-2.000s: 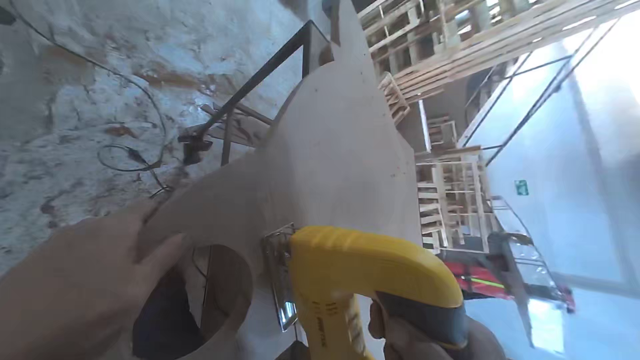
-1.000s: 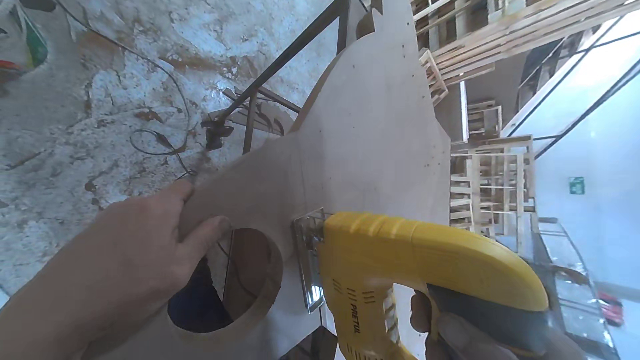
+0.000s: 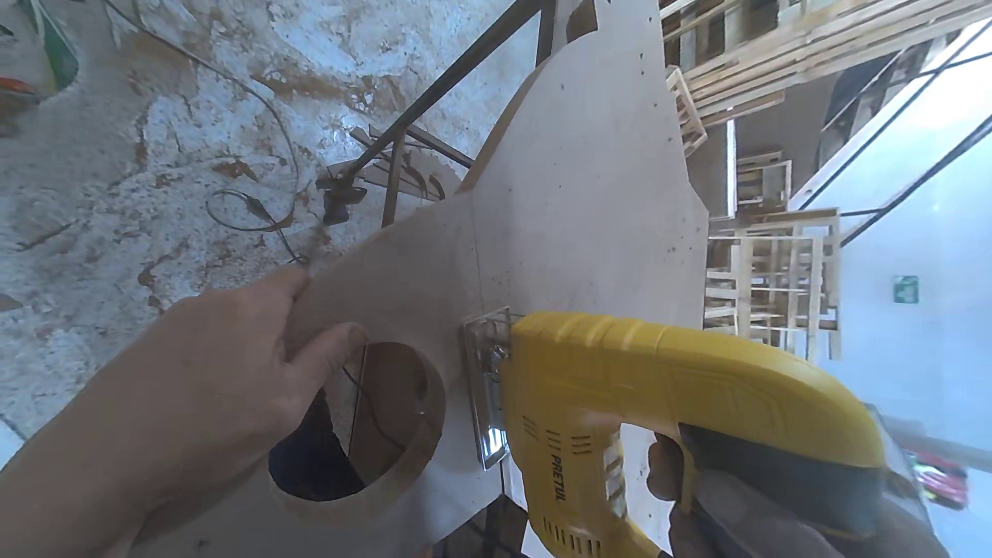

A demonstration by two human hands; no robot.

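A yellow and black Pretul jigsaw (image 3: 620,387) is gripped in my right hand (image 3: 744,504), fingers around its handle by the trigger. Its metal base plate (image 3: 487,387) rests against a large plywood sheet (image 3: 589,178), along a thin line on the wood. The blade is hidden. My left hand (image 3: 225,372) lies on the plywood with nothing gripped that I can see, thumb and fingers apart, at the sheet's left edge and beside a large oval cutout (image 3: 395,418). Dark fabric and a thin cord show through that hole.
A dark metal frame bar (image 3: 442,89) runs beneath the sheet. On the stained concrete floor (image 3: 186,155) lie a looped power cable (image 3: 232,225) and curved wood offcuts (image 3: 418,174). Wooden frames (image 3: 775,279) and long timber strips (image 3: 821,54) stand at the right.
The view has shifted. The jigsaw stays in my right hand, and my left hand remains on the plywood beside the cutout.
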